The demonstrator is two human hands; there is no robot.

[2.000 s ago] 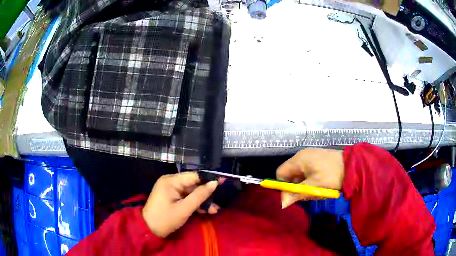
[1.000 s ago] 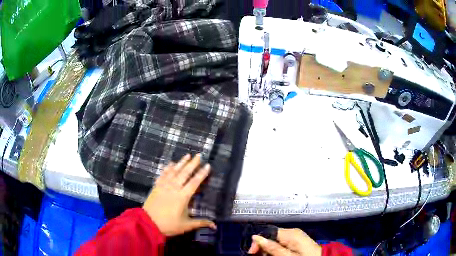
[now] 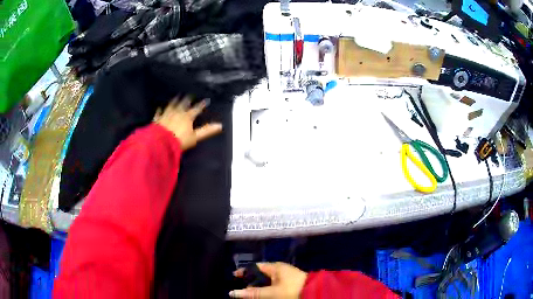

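Observation:
Plain black fabric (image 3: 196,193) lies over the left of the table and hangs past its front edge. Dark plaid fabric (image 3: 219,52) is bunched behind it. My left hand (image 3: 184,121) rests on the black fabric, fingers spread, palm down. My right hand (image 3: 277,281) is low at the bottom, below the table edge, pinching a small dark piece of cloth (image 3: 255,274); whether it joins the black fabric I cannot tell. Scissors (image 3: 421,166) with one yellow and one green handle lie on the table at right, blades pointing up-left.
The white sewing machine (image 3: 374,41) stands at the back, with its needle area and a grey-blue cylinder (image 3: 315,93) right of the fabric. Black cords (image 3: 432,128) lie at right. A ruler tape (image 3: 292,220) runs along the front edge. A green bag (image 3: 32,47) hangs at upper left.
The scissors went from my right hand onto the table. The plaid pocket side is no longer seen; plain black fabric now covers that place. My left hand moved up and left across the cloth.

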